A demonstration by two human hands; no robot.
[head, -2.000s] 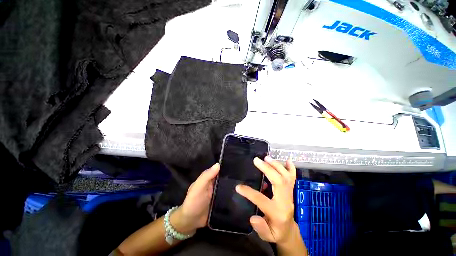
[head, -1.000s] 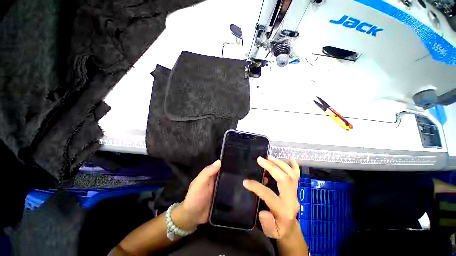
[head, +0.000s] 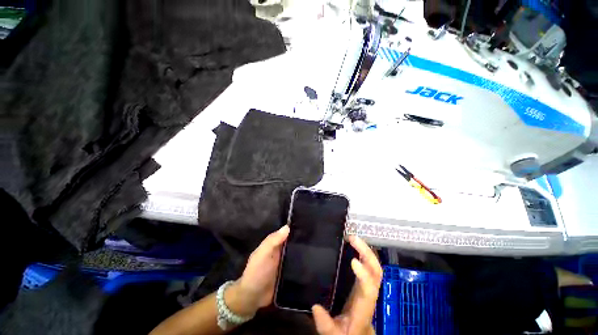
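A black smartphone (head: pixel 313 252) with a pale rim and a dark screen is held upright over the front table edge. My left hand (head: pixel 261 271), with a beaded bracelet at the wrist, grips its left side. My right hand (head: pixel 357 294) is at its lower right, thumb at the bottom edge and fingers along the right side. A dark pocket-like piece (head: pixel 279 149) with rounded corners lies on a larger dark panel (head: pixel 219 196), which hangs over the table edge. The piece's upper right corner is at the presser foot (head: pixel 326 131).
The white sewing machine (head: pixel 485 98) stands at the right. Thread snips (head: pixel 419 184) lie on its bed. A large dark fabric pile (head: pixel 177 72) covers the left. A measuring scale (head: pixel 452 239) runs along the front edge. A blue crate (head: pixel 413 301) is below.
The view has shifted, showing more of the machine's top. My right fingers have moved off the screen's middle to the phone's lower right side. The fabric and snips lie as before.
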